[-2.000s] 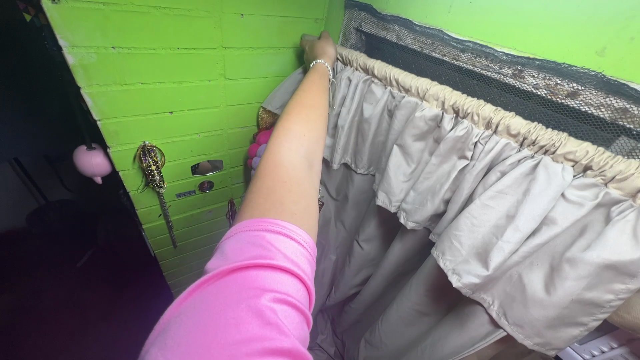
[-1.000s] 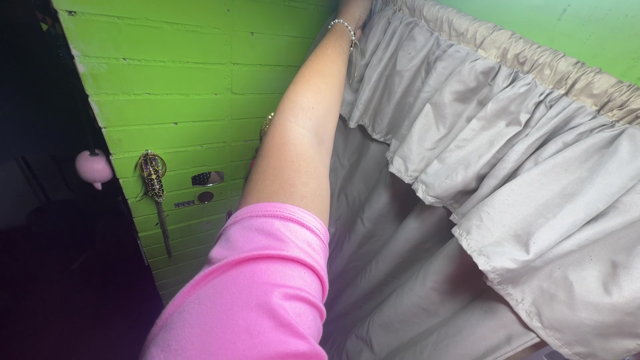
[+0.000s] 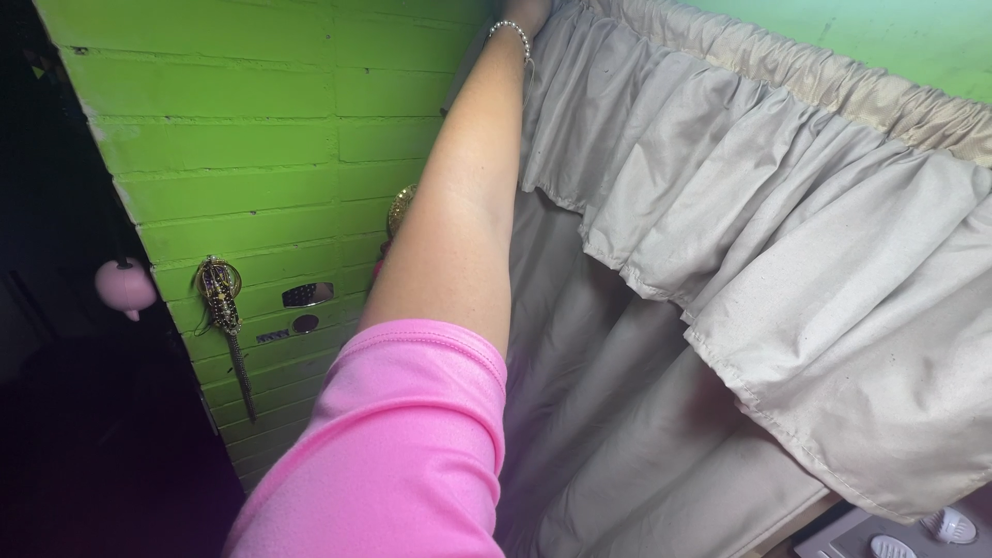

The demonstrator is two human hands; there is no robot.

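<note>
My left hand [image 3: 531, 12] is at the top edge of the head view, beside the left end of the gathered curtain header [image 3: 744, 46]. Most of its fingers lie outside the view, so its grip does not show. A beaded bracelet [image 3: 511, 29] circles the wrist, and a pink sleeve [image 3: 395, 434] covers the upper arm. A grey ruffled valance [image 3: 697, 186] hangs from the header over a longer grey curtain [image 3: 620, 434]. My right hand is not in view.
A green-painted brick wall [image 3: 256, 178] runs along the left, with a beaded ornament [image 3: 221, 298] and small mirror-like pieces [image 3: 308, 294] on it. A pink round object [image 3: 125, 287] hangs by the dark opening. White knobs [image 3: 949, 525] show at the lower right.
The view has shifted closer to the valance, and the dark mesh strip above the header has left it. My left hand has gone from fully visible to partly cut off at the top.
</note>
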